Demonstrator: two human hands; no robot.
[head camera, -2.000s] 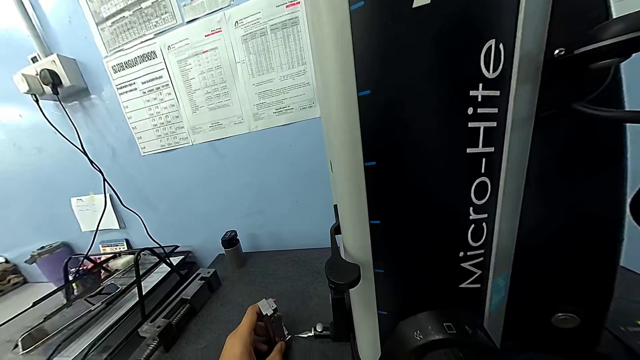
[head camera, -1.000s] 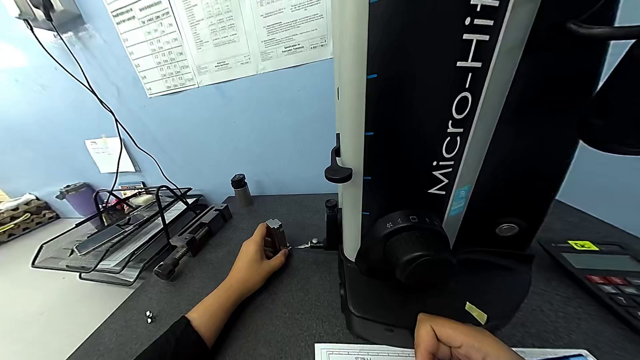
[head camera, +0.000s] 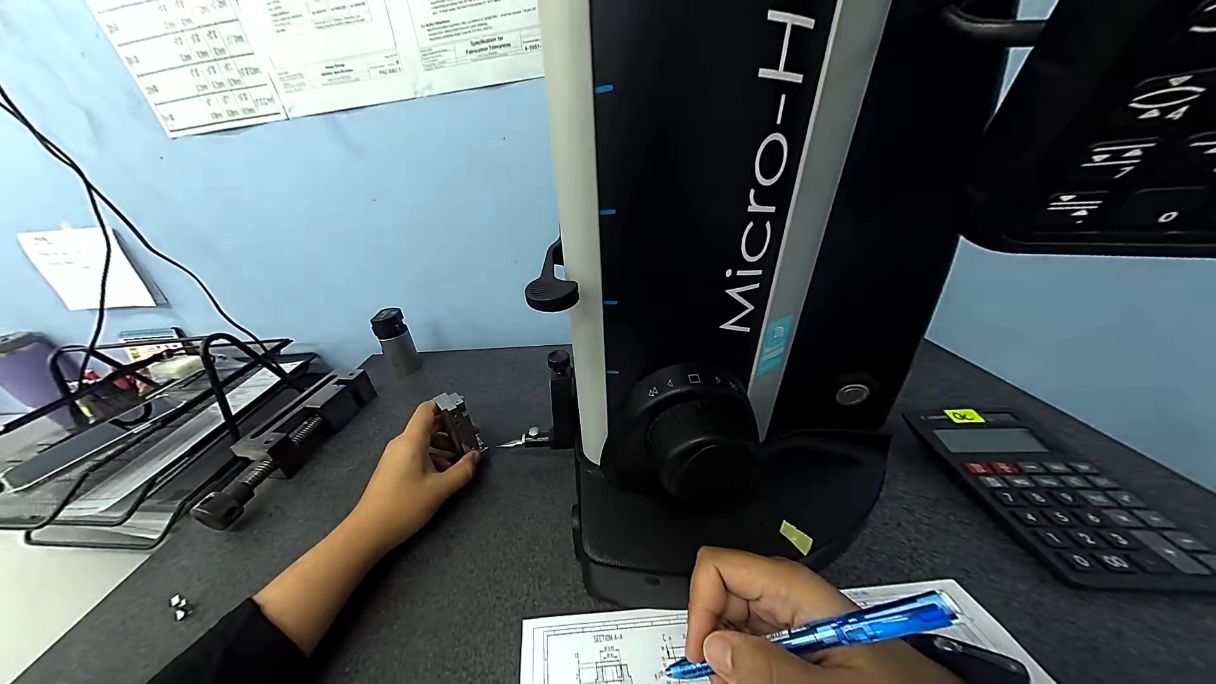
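My left hand is closed around a small metal block that stands on the dark granite surface. Just right of the block is the pointed probe of a Micro-Hite height gauge; whether they touch I cannot tell. In my right hand is a blue pen, its tip at a printed technical drawing. The gauge's black control knob is above that hand.
A calculator lies at the right. On the left are a screw vise, a black wire tray with papers, a small cylindrical container and tiny metal pieces. The gauge's keypad panel overhangs the upper right.
The view has shifted down and right. My right hand, out of view at first, is now over the drawing with the pen. My left hand stays at the block beside the probe.
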